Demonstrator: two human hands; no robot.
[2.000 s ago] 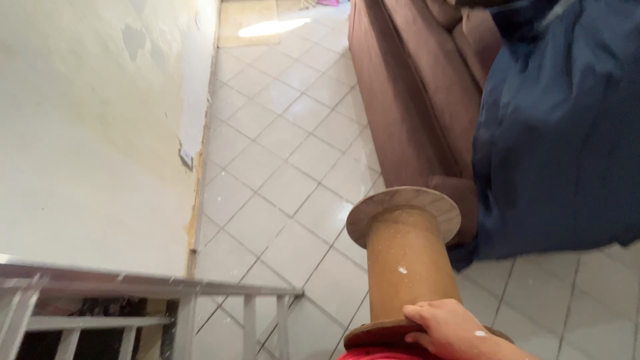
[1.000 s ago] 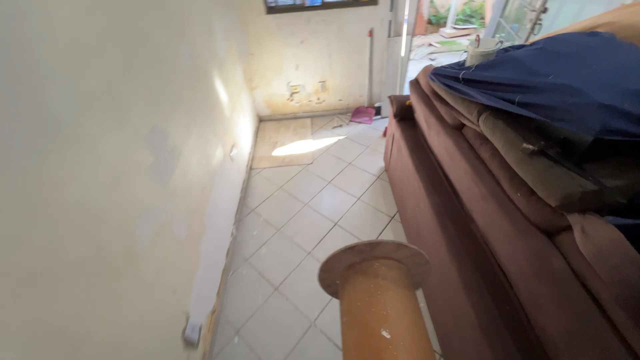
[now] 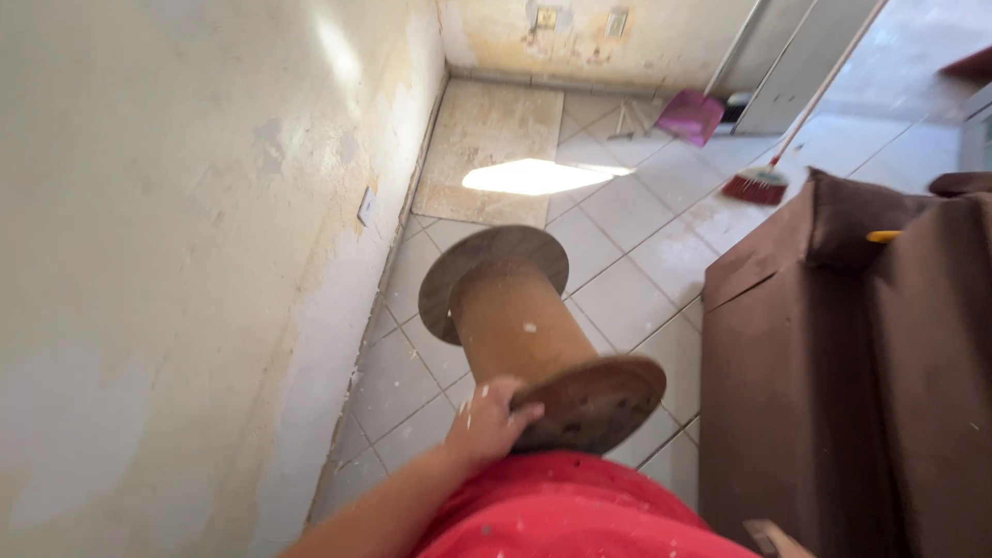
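A large wooden spool point(image 3: 523, 318) with a tan core and two round end discs is tilted in front of my red shirt. My left hand point(image 3: 492, 415), flecked with white, grips the edge of the nearer disc, its thumb on the outer face. The farther disc point(image 3: 496, 260) is over the tiled floor. At the bottom edge, beside the brown sofa, a blurred part of my right hand point(image 3: 775, 539) shows. It is off the spool; whether it holds anything cannot be told.
A stained wall point(image 3: 232, 232) runs along the left, and a brown sofa point(image 3: 759, 372) stands on the right. Ahead are a flat board point(image 3: 488, 139) on the tiles, a purple dustpan point(image 3: 690, 116) and a red-bristled broom point(image 3: 756, 184).
Two seconds ago a hand reaching in from the right held the nearer disc; now my left hand grips it. The view has swung away from the metal ladder towards the far wall.
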